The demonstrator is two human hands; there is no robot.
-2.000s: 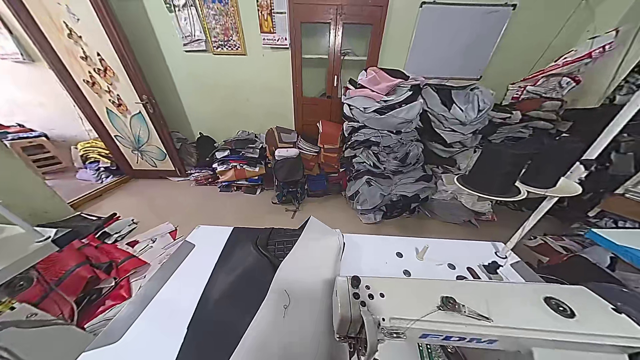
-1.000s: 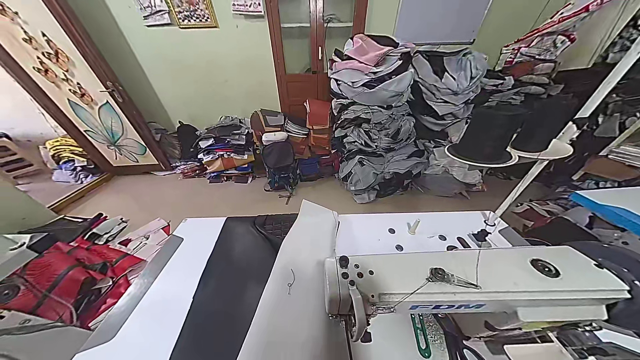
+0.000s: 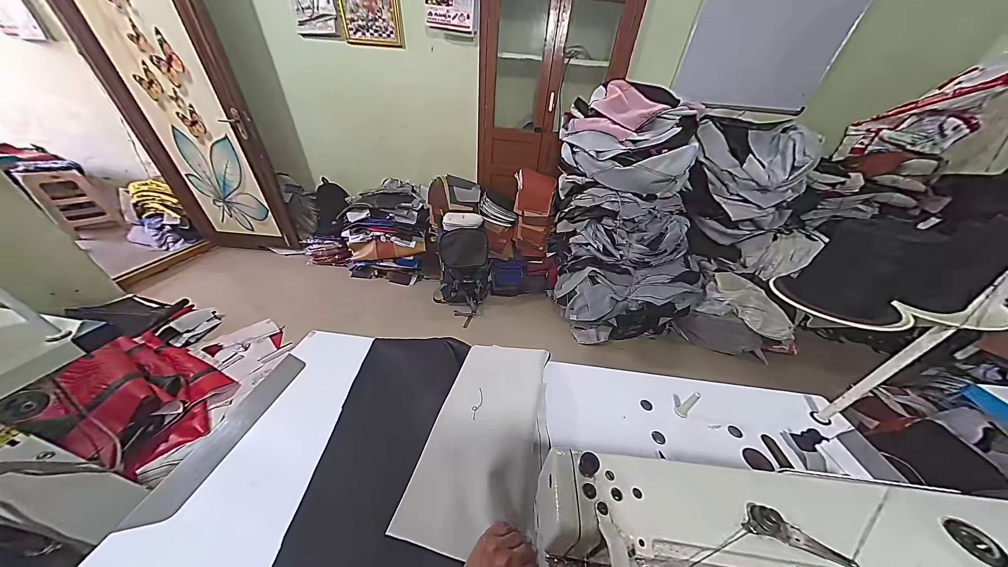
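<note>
At the bottom edge, my left hand [image 3: 501,545] rests on the lower part of a light grey fabric panel [image 3: 461,449], its fingers curled. Its fingertips are hidden, so I cannot tell whether it pinches the cloth. The panel lies partly over black fabric [image 3: 358,441] on the white sewing table [image 3: 236,465], with a loose dark thread on top. Just right of my hand is the head of an industrial sewing machine [image 3: 563,504]; its needle area is out of sight. My right hand is out of view.
Black thread cones [image 3: 890,256] stand at the right on a stand with a slanting pole [image 3: 890,370]. A small pale cone-shaped piece [image 3: 687,405] lies behind the machine. Red material [image 3: 134,394] is heaped at left. Beyond the table are tall grey fabric piles [image 3: 630,236] and a backpack [image 3: 463,256].
My left hand has come into view at the bottom edge, on the grey panel. The panel's far end, pointed before, now has a broad, nearly straight edge.
</note>
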